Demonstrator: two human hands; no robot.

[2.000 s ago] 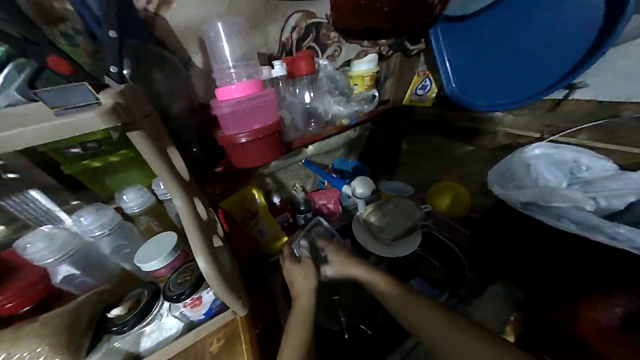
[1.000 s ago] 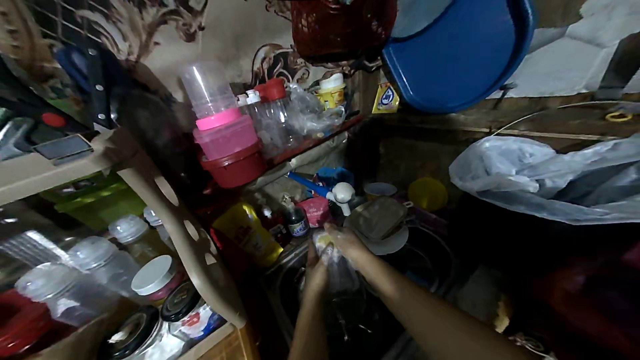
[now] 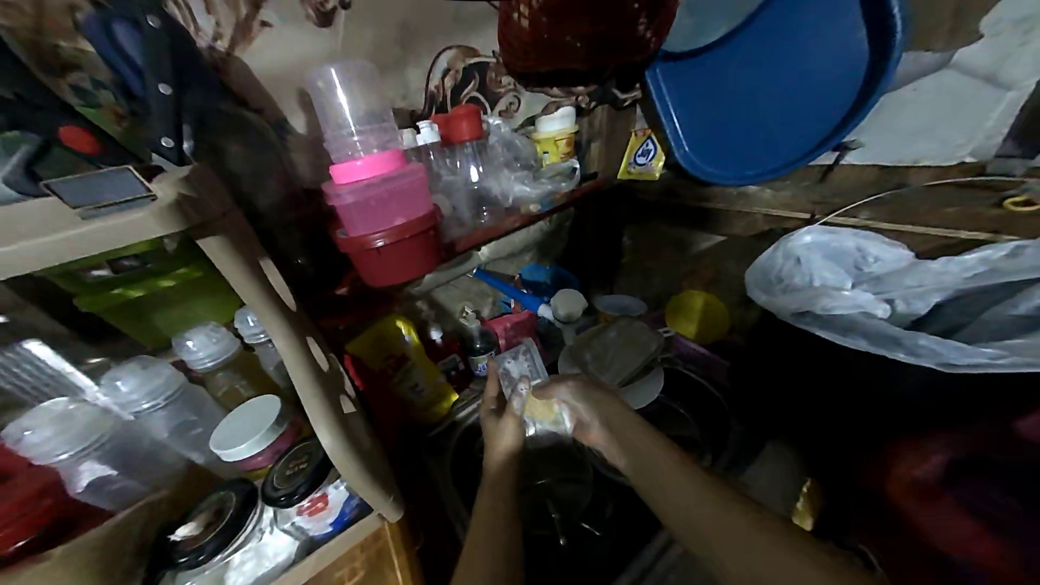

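Note:
My left hand [image 3: 504,414] grips a small clear plastic container [image 3: 522,366] by its side, above a dark sink [image 3: 463,455]. Against the lower part of the container my right hand [image 3: 585,410] presses a pale yellowish sponge [image 3: 544,413], and whitish suds show on the left thumb. Just behind the hands stand a dark bottle [image 3: 481,345] with a label and a pink packet [image 3: 513,329]. A grey lid or dish [image 3: 621,353] lies on a white plate [image 3: 650,388] beyond the right hand. The inside of the sink is too dark to make out.
At left, a beige plastic rack [image 3: 284,325] holds jars. A yellow pouch [image 3: 402,366] leans beside it. Stacked pink and red tubs [image 3: 390,248] sit on a narrow shelf. To the right are a yellow bowl [image 3: 697,317] and a plastic bag [image 3: 877,292]; a blue basin [image 3: 780,97] hangs above.
The container, held more upright in both hands a second ago, is now tilted, and the pale sponge shows more plainly against it. The view has shifted right since the oldest frame.

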